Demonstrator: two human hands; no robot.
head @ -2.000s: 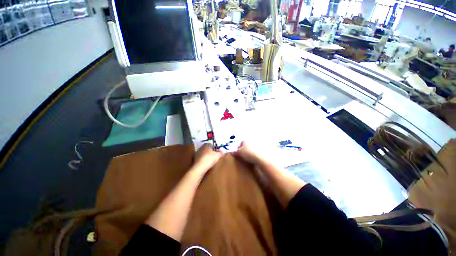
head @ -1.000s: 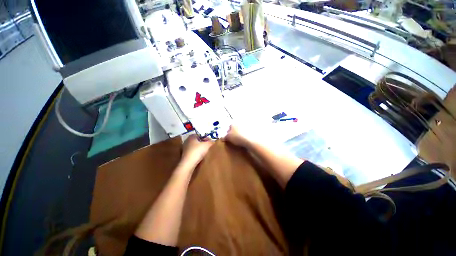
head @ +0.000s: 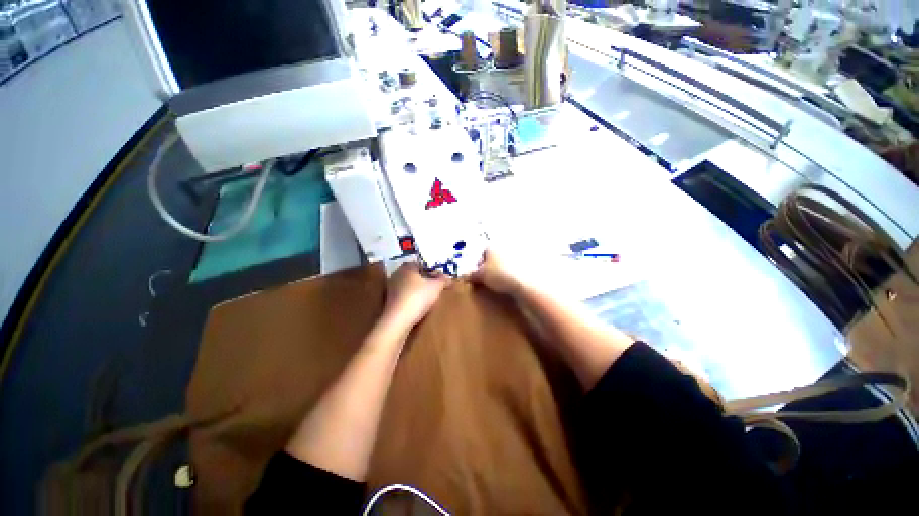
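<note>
A large brown bag panel [head: 469, 393] hangs from the machine's needle area towards me and spreads to the left. The white sewing machine head [head: 428, 171] with a red three-diamond logo stands above its top edge. My left hand [head: 411, 290] grips the panel's top edge just left of and below the head. My right hand [head: 494, 274] holds the same edge at the right side of the head. The fingertips are small and partly hidden by the head. The needle and presser foot are too small to make out.
A dark-screened monitor [head: 242, 35] stands at upper left, above green cloth [head: 242, 227]. A small dark and red tool [head: 595, 252] lies on the white table [head: 655, 227]. Coiled brown straps [head: 821, 242] lie at right. Another strap [head: 836, 395] crosses the lower right. Thread cones stand behind.
The view has shifted and turned, moving the machine in the picture. Both hands stay on the panel's edge at the machine head, with little visible movement relative to it.
</note>
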